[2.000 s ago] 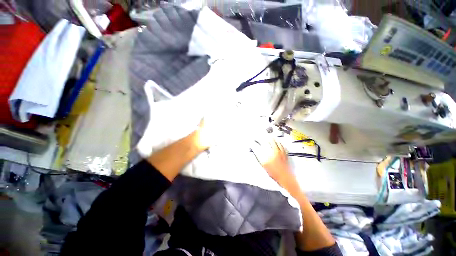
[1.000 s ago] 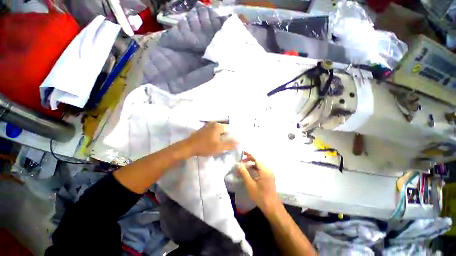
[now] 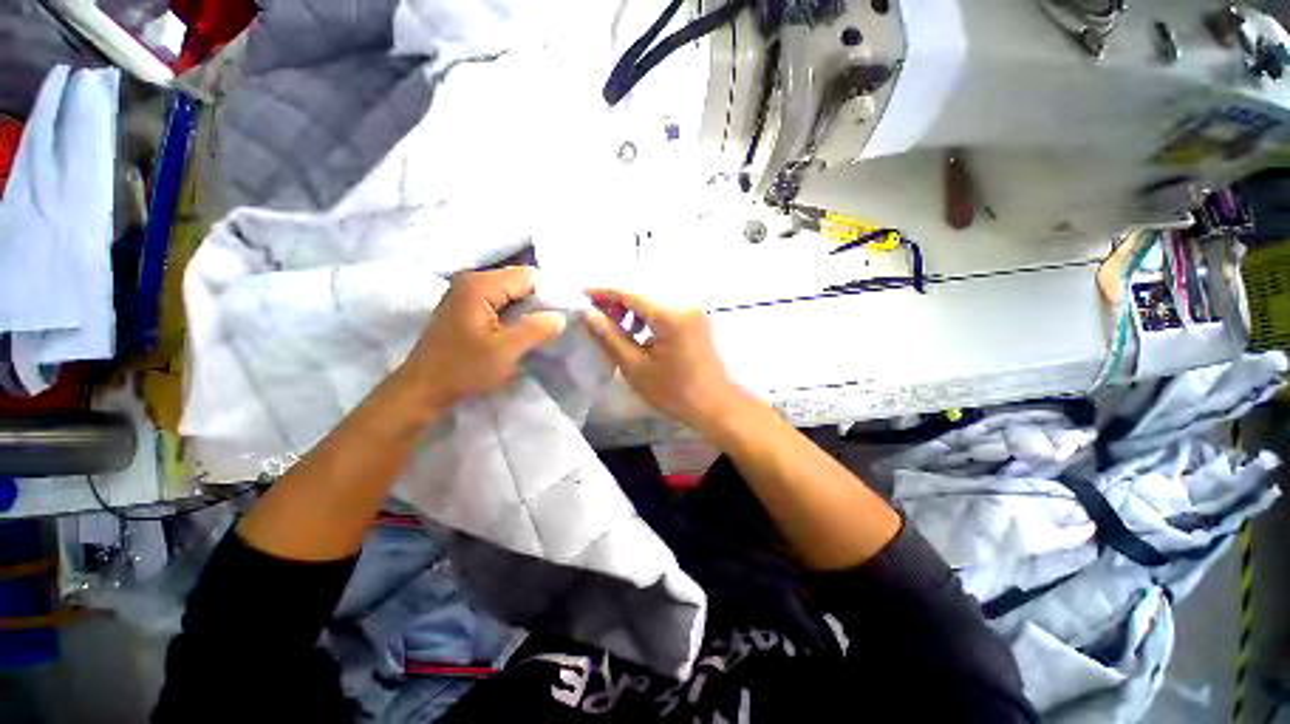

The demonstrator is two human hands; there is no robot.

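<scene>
The quilted garment body [image 3: 524, 474], white to pale grey with diamond stitch lines, lies on the machine table and hangs over its front edge toward my lap. A darker grey quilted part [image 3: 318, 106] lies at the back left. My left hand [image 3: 478, 337] pinches the fabric near the table's front edge. My right hand [image 3: 665, 354] pinches a small bit of the fabric edge between thumb and fingertips, just right of my left hand. Glare hides some of the fabric. Yellow thread snips [image 3: 860, 231] with a black cord lie right of the needle area.
The white sewing machine head [image 3: 849, 85] stands at the back right, a black cord [image 3: 658, 50] hanging from it. A brown handle [image 3: 959, 191] lies behind the snips. A garment bundle [image 3: 1047, 509] is at lower right. A metal cylinder [image 3: 64, 443] is at far left.
Both hands have come off the fabric near the machine and moved toward the table's front edge, drawing the fabric left. The view has shifted, showing more of my lap.
</scene>
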